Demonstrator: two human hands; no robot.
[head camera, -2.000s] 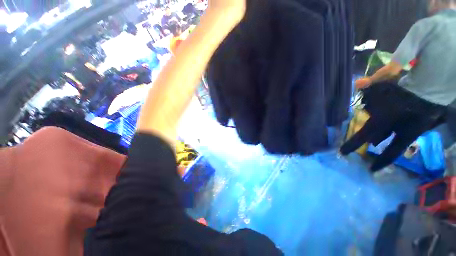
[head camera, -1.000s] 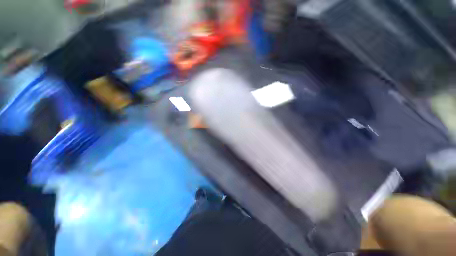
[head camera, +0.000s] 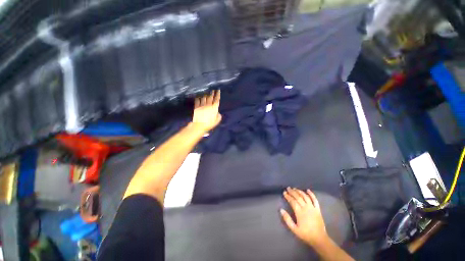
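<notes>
A crumpled pile of navy garments (head camera: 278, 120) with small white tags lies behind the light-grey padded pressing arm (head camera: 224, 229). My left hand (head camera: 207, 111) reaches to the left part of the pile, fingers extended on or just over the dark cloth; contact is hard to tell. My right hand (head camera: 305, 214) is over the right part of the pressing arm, fingers apart, holding nothing. A silver-edged steam iron (head camera: 405, 222) is at the lower right, partly cut off and blurred, beside my right forearm.
A dark square pad (head camera: 375, 201) is right of the pressing arm. A white strip (head camera: 363, 122) lies beyond it. A white card (head camera: 182, 181) lies under my left forearm. A large dark ribbed object (head camera: 148, 56) overhangs the upper left. A yellow cord (head camera: 456, 178) runs at right.
The view has turned from hanging dark garments and the blue floor to the pressing table. My left hand has come to the navy pile, my right hand over the grey arm.
</notes>
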